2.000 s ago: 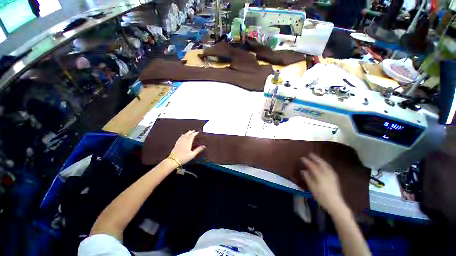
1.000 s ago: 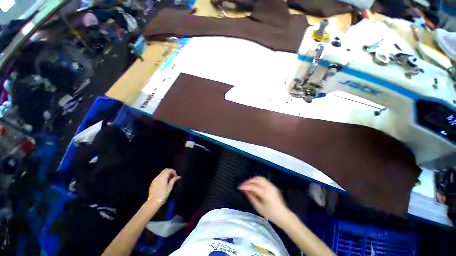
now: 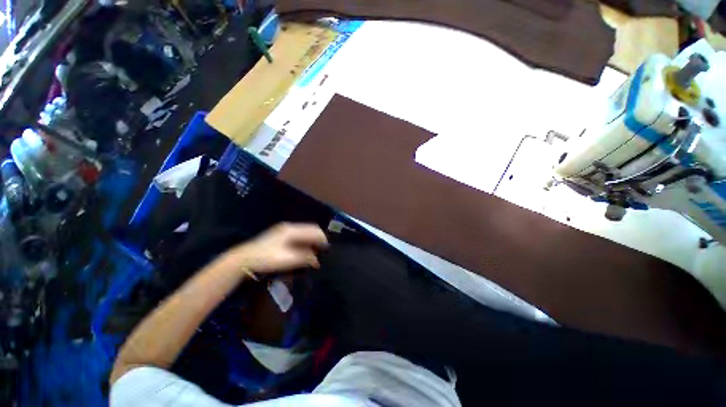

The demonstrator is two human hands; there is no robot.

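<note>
A brown cut panel [image 3: 478, 215] lies flat along the front of the white machine table [image 3: 462, 83]. The head of the sewing machine [image 3: 653, 135] stands behind its right part. My left hand [image 3: 290, 248] is blurred, below the table's front edge, over black cloth. Its fingers are curled, and I cannot tell whether they grip the cloth. A broad black cloth [image 3: 478, 358] fills the space below the table to the right of this hand. My right hand is not in view.
Another brown panel [image 3: 493, 28] lies at the table's back. Brown board [image 3: 271, 79] is at the table's left end. A blue crate [image 3: 163, 175] with dark pieces and a white scrap [image 3: 181, 175] is below left. Dark cluttered heaps lie further left.
My hands have left the brown panel. My left hand has risen slightly towards the table edge, and my right hand has gone from view. Black cloth now covers the lower right. The view has shifted left.
</note>
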